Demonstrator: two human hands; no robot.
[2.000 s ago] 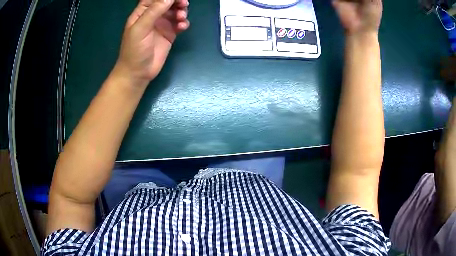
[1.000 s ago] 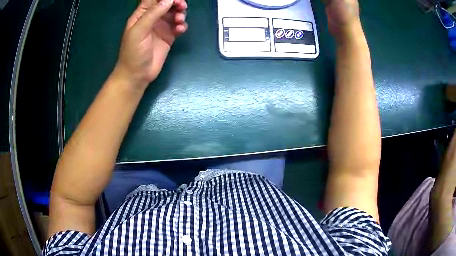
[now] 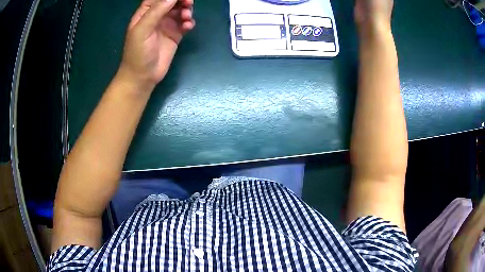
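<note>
A white-grey digital scale point(image 3: 284, 45) lies on the dark green table point(image 3: 239, 122) at the top centre. Its display panel and three round buttons show, and its round plate is cut off by the top edge. My left hand point(image 3: 157, 42) is left of the scale, fingers curled, fingertips partly cut off by the top edge; whether it holds something cannot be told. My right hand point(image 3: 374, 13) is right of the scale, blurred, its fingers cut off by the top edge.
Curved metal rails point(image 3: 15, 106) of a rack run down the left side, with something blue low behind them. Another person's arm and pale pink sleeve point(image 3: 444, 231) are at the lower right. A cord and blue items point(image 3: 476, 16) lie at the far upper right.
My right hand has shifted a little left, then slightly right and up. My left hand has barely moved. The neighbour's arm has moved lower, and the brown item at the right edge is gone from view.
</note>
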